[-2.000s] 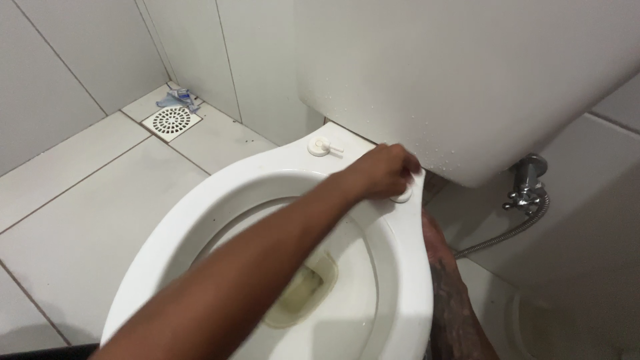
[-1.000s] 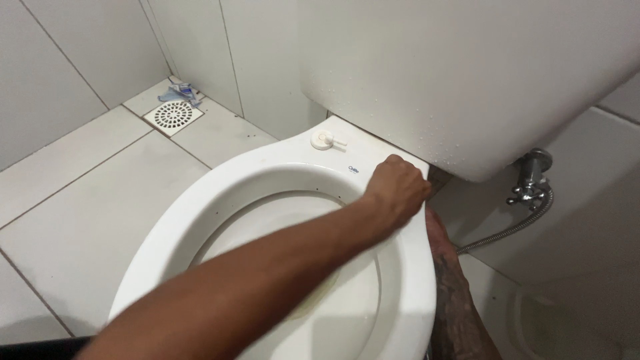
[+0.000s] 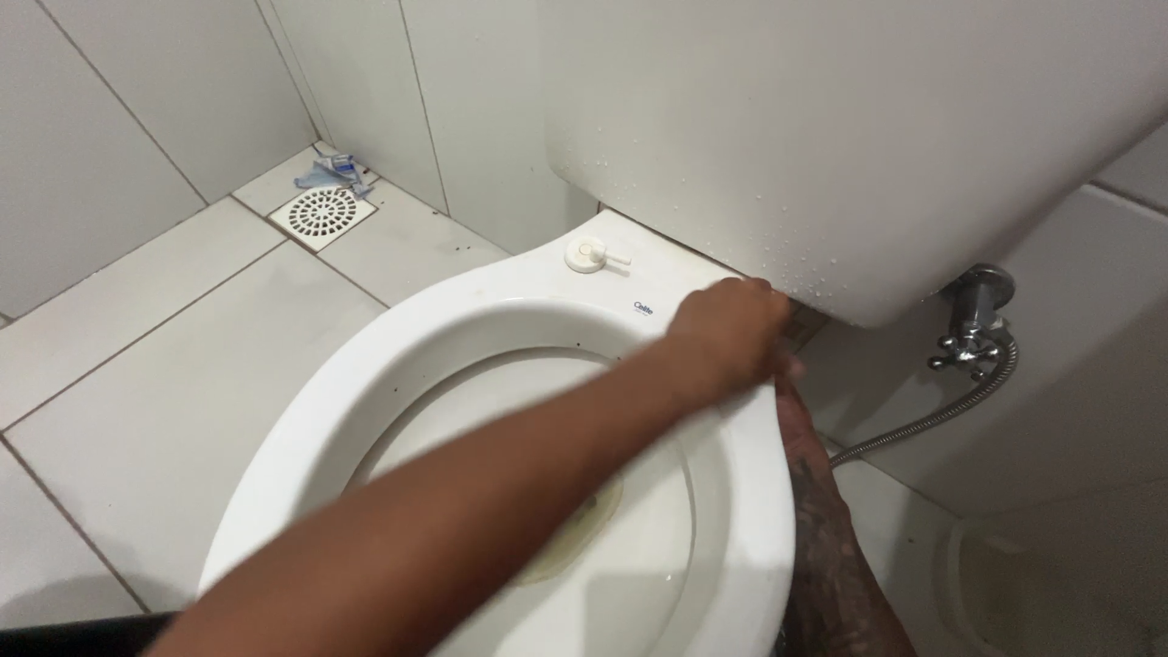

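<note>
My left hand (image 3: 730,330) reaches across the white ceramic toilet bowl (image 3: 365,374) to the right rear corner of its rim. Its fingers are bent over the spot, and whatever lies under them is hidden. Below that corner, outside the bowl, my right hand (image 3: 796,415) comes up from beneath; the rim hides most of its fingers, and what it touches cannot be seen. On the left rear of the rim sits a round white plastic seat hinge mount (image 3: 585,254) with a short pin pointing right. No seat lies on the bowl.
The white cistern (image 3: 803,119) overhangs the back of the bowl, with water drops on it. A chrome angle valve (image 3: 975,319) with a flexible metal hose (image 3: 940,424) is on the right wall. A floor drain (image 3: 323,214) and crumpled wrapper (image 3: 333,173) lie at far left.
Two seconds ago a white round piece showed under my left hand at the right rear corner; my hand now covers that spot. The printed mark on the rim has come into view.
</note>
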